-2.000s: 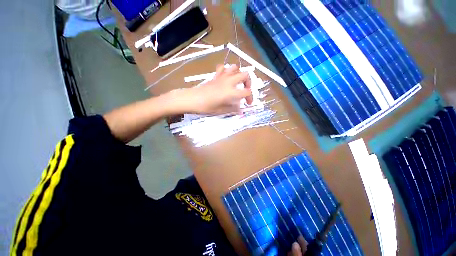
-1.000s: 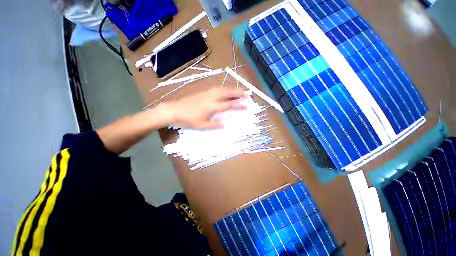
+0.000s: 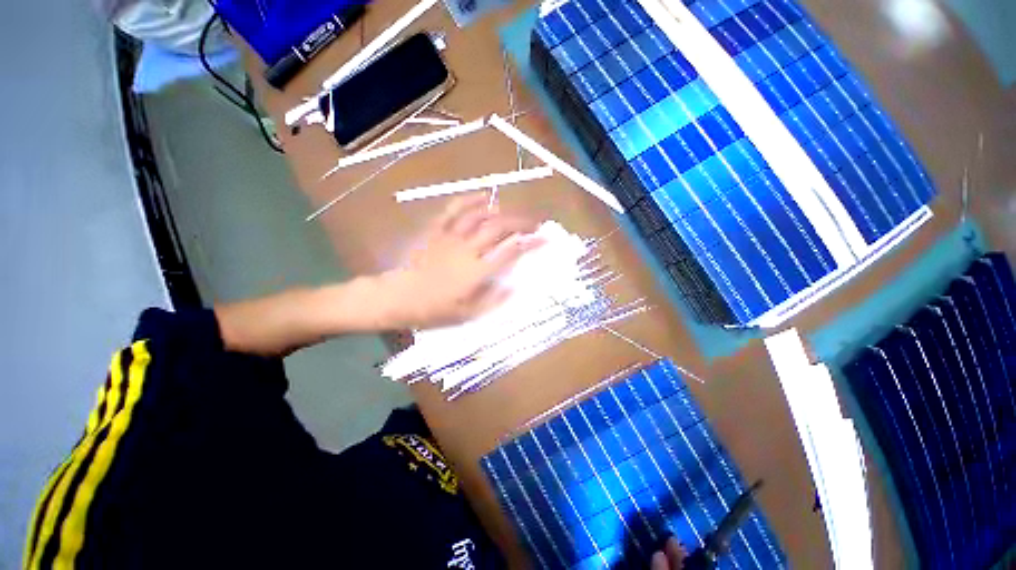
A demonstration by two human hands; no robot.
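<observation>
My left hand (image 3: 462,267), bare and slightly blurred, lies palm down with spread fingers on a loose heap of short white strips (image 3: 501,340). The palm hides part of the heap, and no strip shows gripped. My right hand (image 3: 668,554) is cut off by the bottom edge; only fingertips show, at a dark pen-like soldering iron (image 3: 730,521) over the blue solar panel (image 3: 624,457). The iron slants up to the right, its tip near the panel's right edge. The panel's lower end is out of view. A thin white strip lies along its top edge.
A finished panel stack (image 3: 735,167) with white bands stands upper right on a teal mat. A darker panel stack (image 3: 947,401) is at right, beside long white strips (image 3: 824,457). Phone (image 3: 390,89), marker pen (image 3: 312,50), blue item (image 3: 267,17) and scattered strips (image 3: 474,184) lie upper left.
My left hand has moved from the heap's upper part onto its middle, with fingers now spread. The view shifted; the right fingertips and iron, mostly out of view one second ago, show again.
</observation>
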